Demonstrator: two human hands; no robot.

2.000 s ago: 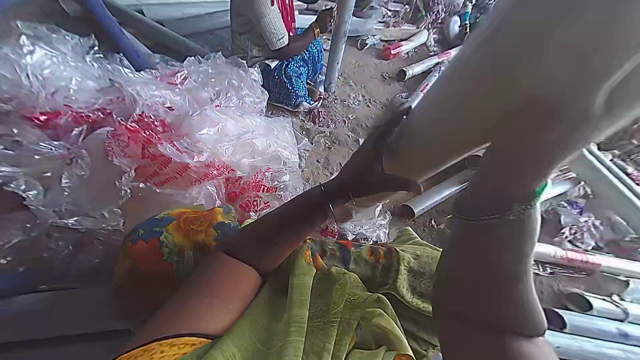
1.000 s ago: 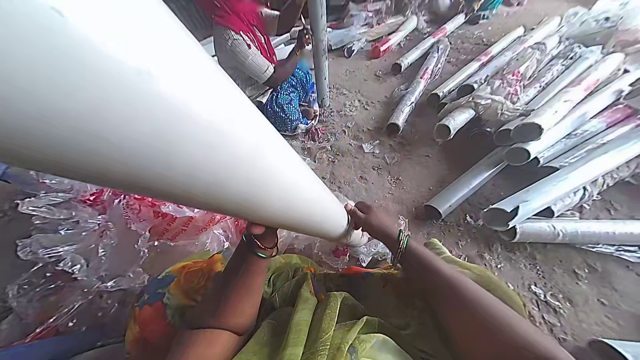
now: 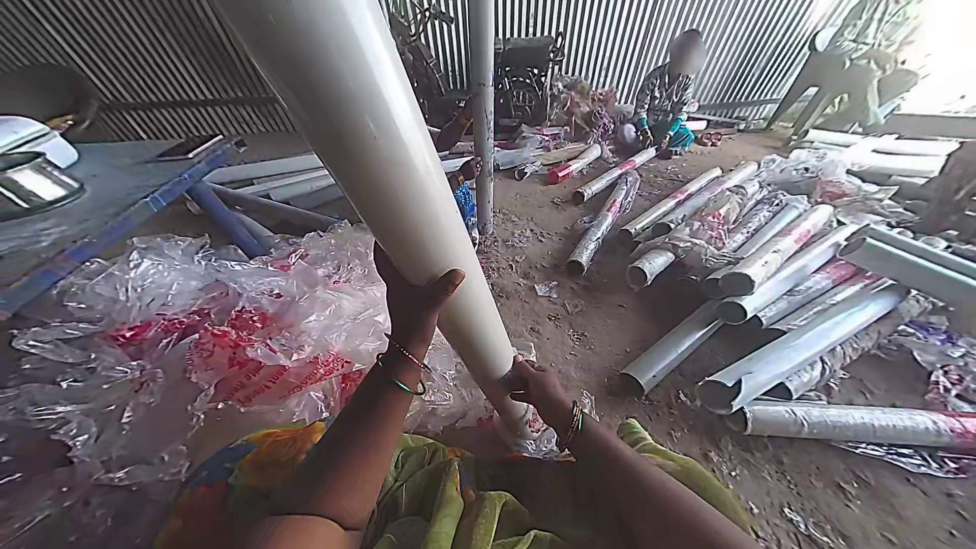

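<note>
A large white pipe (image 3: 396,160) stands tilted before me, its upper end out of view at the top and its lower end near crumpled clear plastic at my lap. My left hand (image 3: 413,297) is wrapped around the pipe's left side, thumb across its front. Lower down, my right hand (image 3: 536,387) has its fingers pressed on the pipe's right side, around something small and dark that I cannot make out. Crumpled clear plastic film (image 3: 267,343) with red printing lies heaped to the left of my left forearm.
Several pipes (image 3: 793,252), some wrapped in plastic, lie on the dirt floor at right. A grey post (image 3: 483,114) stands behind the white pipe. One person (image 3: 667,99) sits far back; another's hands show beside the post. A blue-edged table (image 3: 114,175) holds a metal container (image 3: 38,183) at left.
The white pipe has swung from a slant toward the upper left to a more upright tilt. My left hand now shows on its near side, thumb in front. The view has risen.
</note>
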